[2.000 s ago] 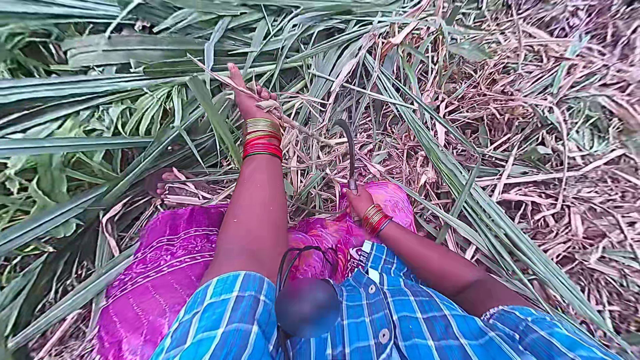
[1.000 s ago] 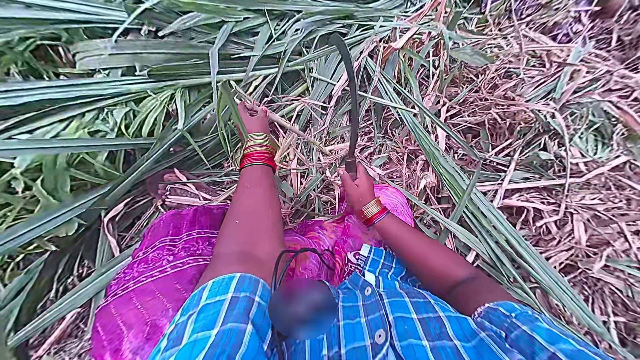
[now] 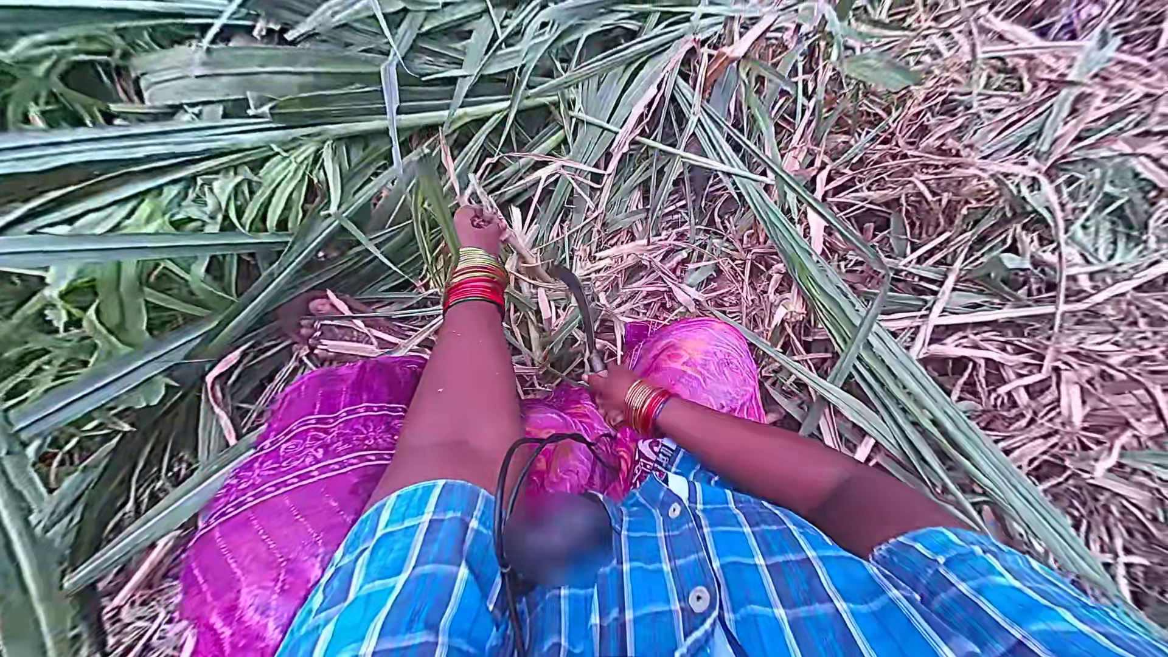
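My left hand [image 3: 480, 228], with yellow and red bangles at the wrist, is closed on a bunch of grass stalks [image 3: 518, 245] ahead of my lap. Below and to the right of it, my right hand [image 3: 613, 392] grips the handle of a sickle [image 3: 580, 306] just over the pink cloth on my knee. The sickle's dark curved blade points forward and bends left, its tip by the stalks under my left hand. Whether the blade touches the stalks cannot be told.
Long cut green leaves [image 3: 876, 365] lie to the right over dry straw [image 3: 1031, 301]. More long leaves [image 3: 228, 137] and broad-leaved green plants [image 3: 119, 319] spread on the left. A bare foot [image 3: 319, 319] shows beside the purple cloth [image 3: 301, 493]. A black cord [image 3: 502, 520] hangs over my shirt.
One second ago the sickle blade stood up and forward; now it is lower and nearer, curved left toward the stalks. My right hand has moved back toward my lap. My left hand stays in about the same place.
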